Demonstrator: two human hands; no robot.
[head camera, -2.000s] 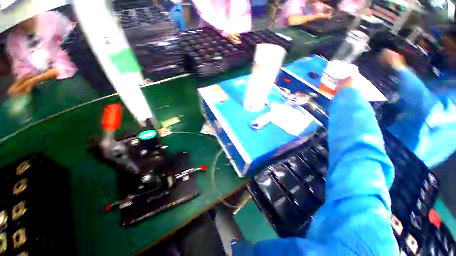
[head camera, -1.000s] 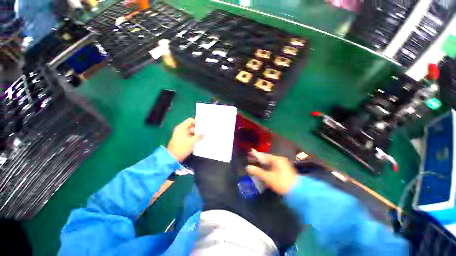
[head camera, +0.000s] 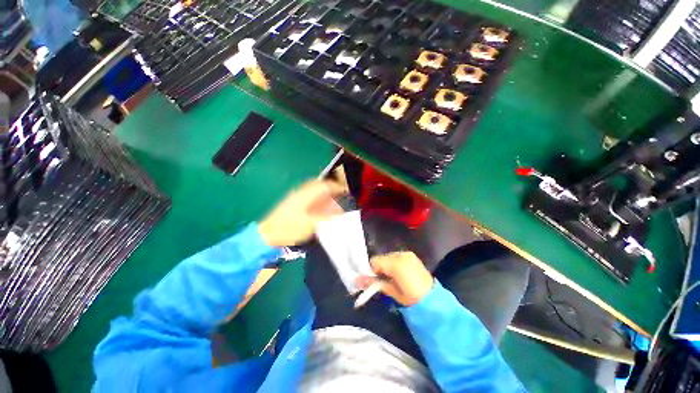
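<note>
A white paper sheet (head camera: 347, 249) is between my two hands above my lap, narrower in view and tilted. My left hand (head camera: 305, 211) is blurred and grips its upper left end. My right hand (head camera: 401, 278) holds its lower right edge. A small pale, pointed thing (head camera: 368, 293) sticks out below my right fingers; I cannot tell what it is.
A black tray stack (head camera: 368, 138) with gold square parts (head camera: 434, 121) lies ahead. A smartphone (head camera: 242, 143) and small bottle (head camera: 254, 64) are left of it. More stacked trays (head camera: 84, 253) stand far left. The black fixture (head camera: 606, 207) is at right.
The paper has turned from facing me squarely to a narrow tilt and moved lower. My right hand has come in to the paper. The view has shifted slightly closer to the trays.
</note>
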